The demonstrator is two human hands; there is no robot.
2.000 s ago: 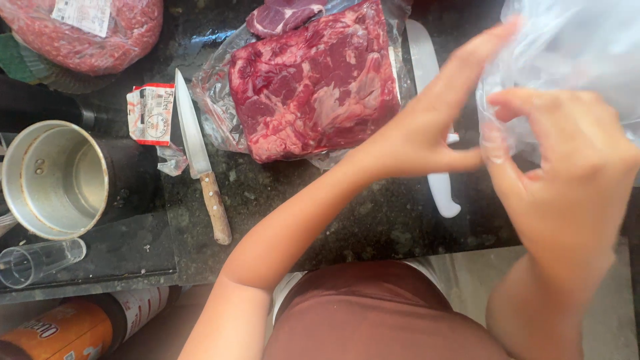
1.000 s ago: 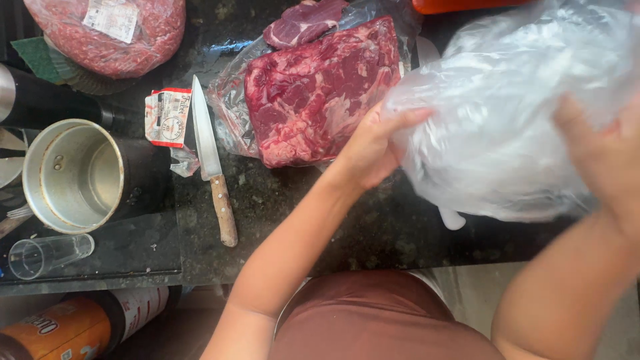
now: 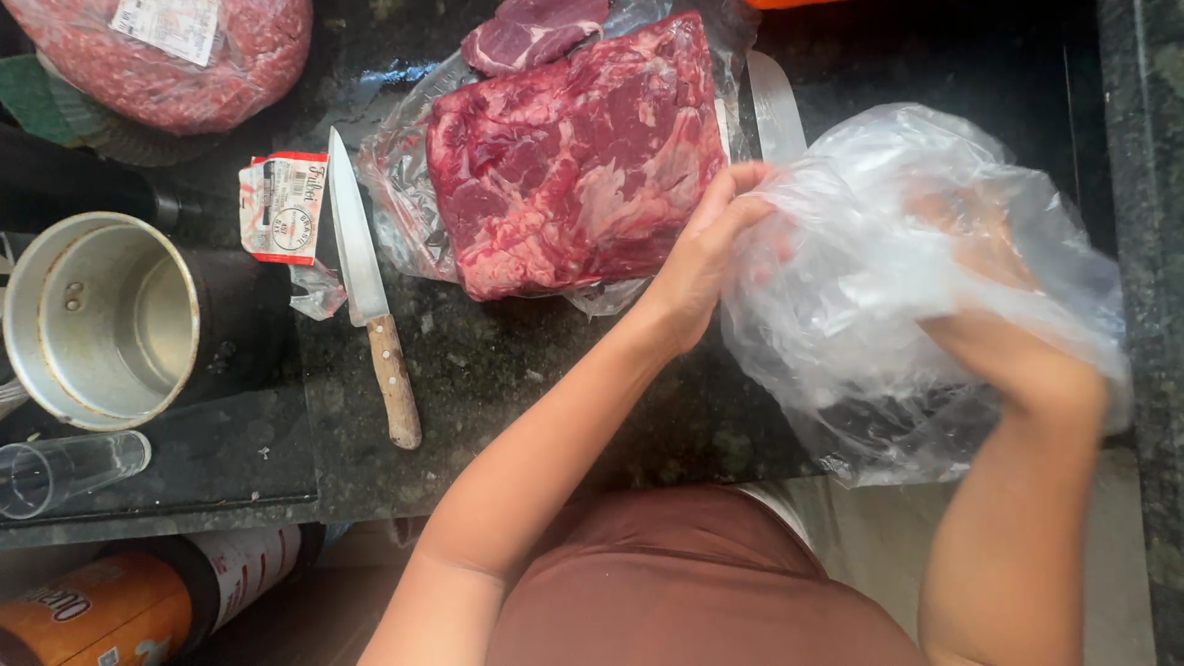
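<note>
My left hand [image 3: 708, 250] pinches the edge of a clear plastic bag [image 3: 860, 305] between thumb and fingers, beside a large slab of raw beef [image 3: 583, 157]. Inside the bag's opening is my right hand [image 3: 980, 250], blurred behind the film, so its fingers' grip cannot be made out. The slab lies on opened plastic wrap [image 3: 407, 222], with a smaller piece of raw meat [image 3: 532, 37] above it. A wooden-handled knife [image 3: 370, 287] lies left of the slab, near a printed label [image 3: 282, 205]. Another knife's broad blade [image 3: 775, 106] shows between slab and bag.
Wrapped ground meat [image 3: 194, 69] is at the upper left. Below it stand a metal pot [image 3: 102, 319] and a lying clear plastic cup [image 3: 74, 472]. An orange object [image 3: 800, 3] crosses the top edge. The dark stone counter [image 3: 518, 388] ends just before my body.
The bag has opened out from a gathered bundle, and my right hand has gone from its outside to within it. My left hand stays at the bag's left edge.
</note>
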